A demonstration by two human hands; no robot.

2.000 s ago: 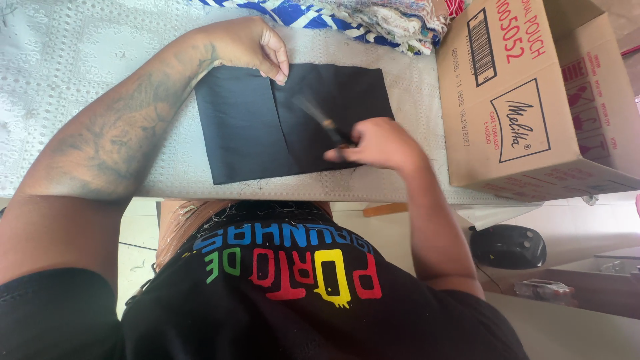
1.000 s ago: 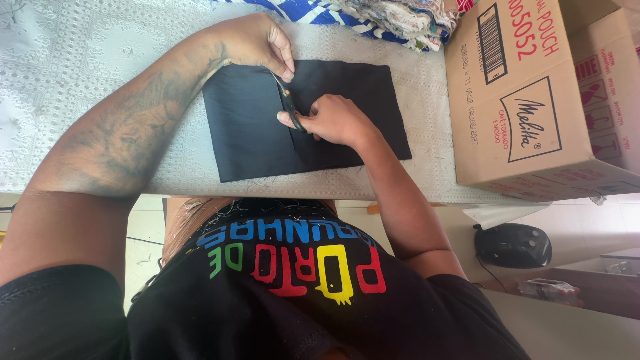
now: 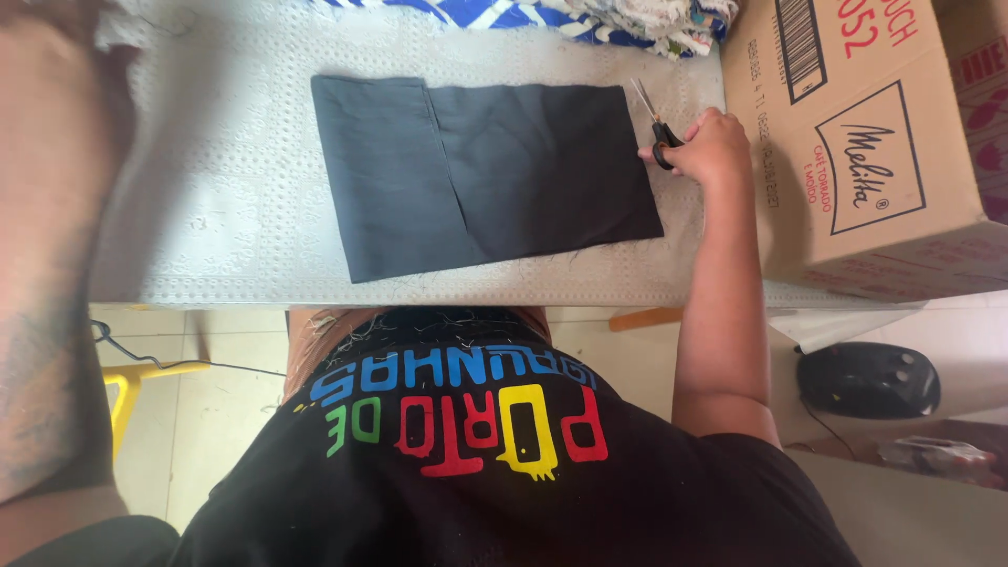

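A dark fabric piece (image 3: 543,157) lies flat on the lace-patterned white tablecloth (image 3: 236,181), with a slit running down from its upper edge, left of its middle. Frayed threads show along its lower edge. My right hand (image 3: 709,146) is at the fabric's right edge and holds black-handled scissors (image 3: 661,138), their blades pointing up and left, slightly parted. My left forearm fills the left side of the view, blurred. The left hand itself lies at or beyond the top left corner, and I cannot make out its fingers.
A printed cardboard box (image 3: 858,142) stands at the right of the table. Blue-and-white patterned cloth (image 3: 504,14) and a heap of frayed fabric scraps (image 3: 669,24) lie at the back. Below the table are a yellow stool leg (image 3: 122,409) and a black device (image 3: 866,380).
My left hand has let go of the dark fabric and moved far left. My right hand has carried the scissors from the slit to the fabric's right edge.
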